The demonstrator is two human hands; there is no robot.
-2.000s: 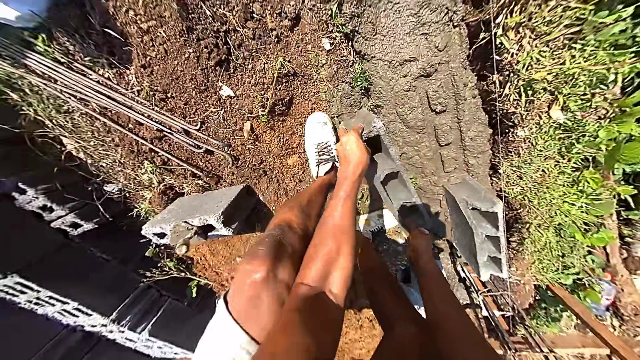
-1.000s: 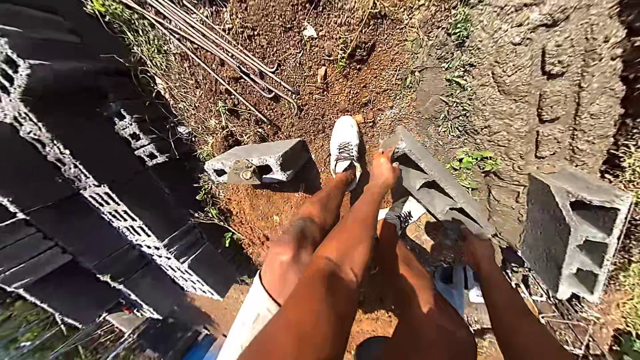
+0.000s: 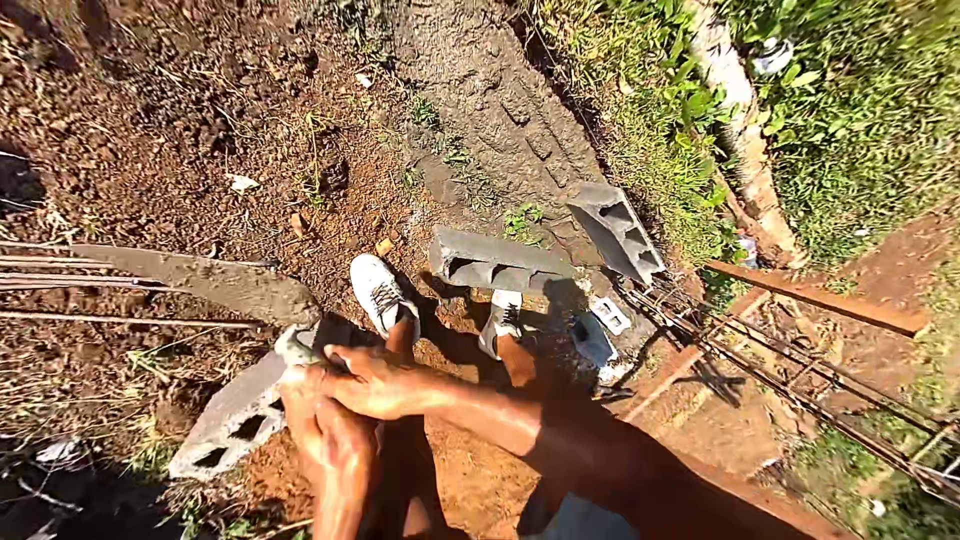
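My left hand (image 3: 326,431) is closed around the pale handle (image 3: 296,346) of a tool with a long, flat, mud-coated blade (image 3: 217,285), pointing left. My right hand (image 3: 375,384) lies against my left hand near the handle; whether its curled fingers grip anything is unclear. Below the blade, a hollow concrete block (image 3: 236,409) lies partly under my hands. Another hollow concrete block (image 3: 499,259) sits in front of my shoes, touched by neither hand. A third block (image 3: 616,231) stands tilted to its right.
Steel rods (image 3: 90,283) lie at the left. A wet mortar strip (image 3: 495,97) runs up the middle, beside grass. At the right are a rebar cage (image 3: 795,390) and a rusty bar (image 3: 817,296). My white shoes (image 3: 384,296) stand on loose soil.
Both hands have let go of the middle concrete block and moved left. The bladed tool is now in my left hand. The view has turned.
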